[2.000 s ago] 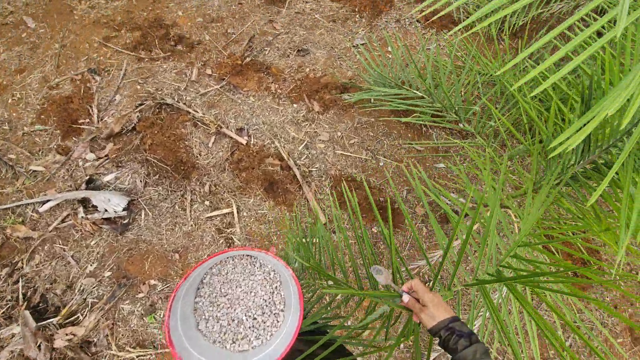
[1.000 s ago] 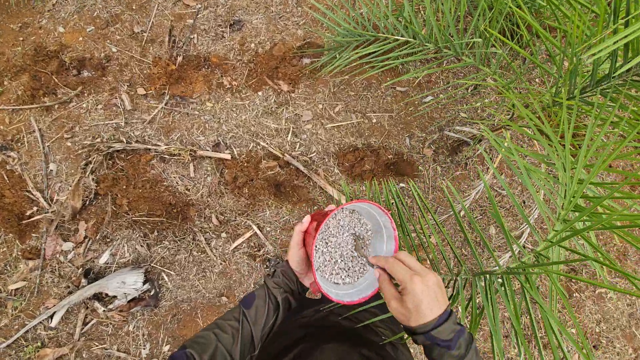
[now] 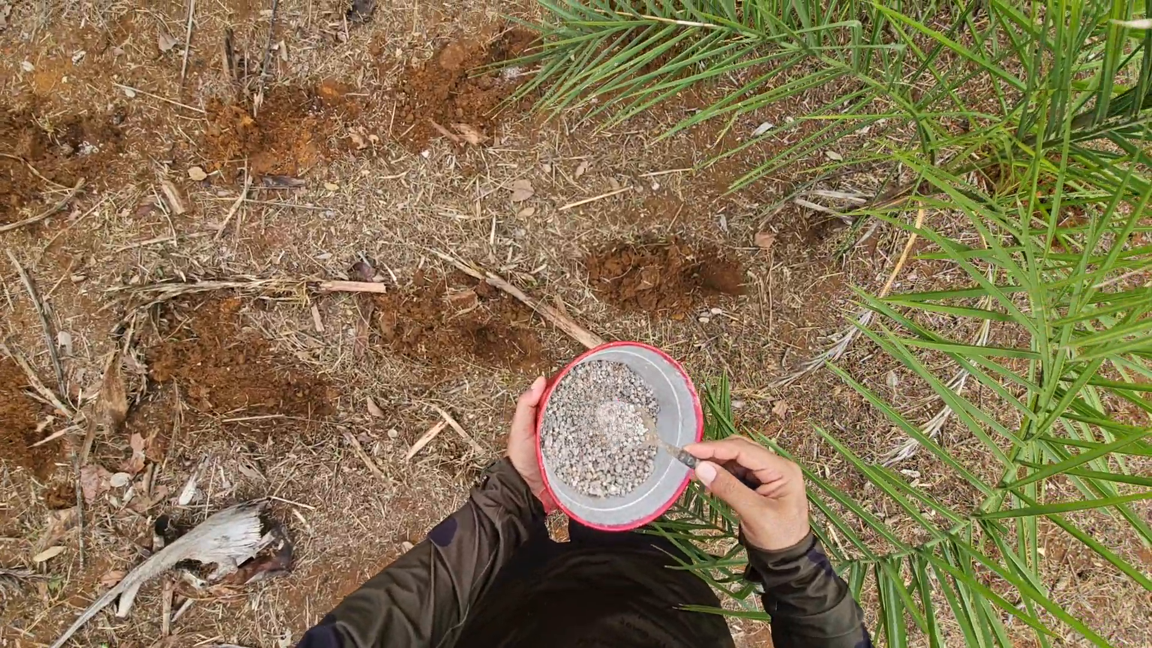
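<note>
A round container with a red rim (image 3: 691,396) and a grey inside holds pale grey granules (image 3: 589,450). My left hand (image 3: 525,441) grips its left side, with the fingers partly hidden behind the wall. Over the right part of the rim, my right hand (image 3: 760,490) pinches the dark handle of a spoon (image 3: 681,455). The spoon's bowl lies among the granules, and a paler heap shows there; the bowl's outline is hard to make out.
Green palm fronds (image 3: 1035,405) spread over the right side. Several patches of loose reddish soil (image 3: 661,274) dot the dry litter on the ground. A dry stick (image 3: 522,297) lies beyond the container, and a weathered grey piece of plant debris (image 3: 211,540) is at lower left.
Two seconds ago my right hand held the spoon over the fronds, apart from the container. It has since come to the container, and the spoon is in the granules. My left hand has come into view.
</note>
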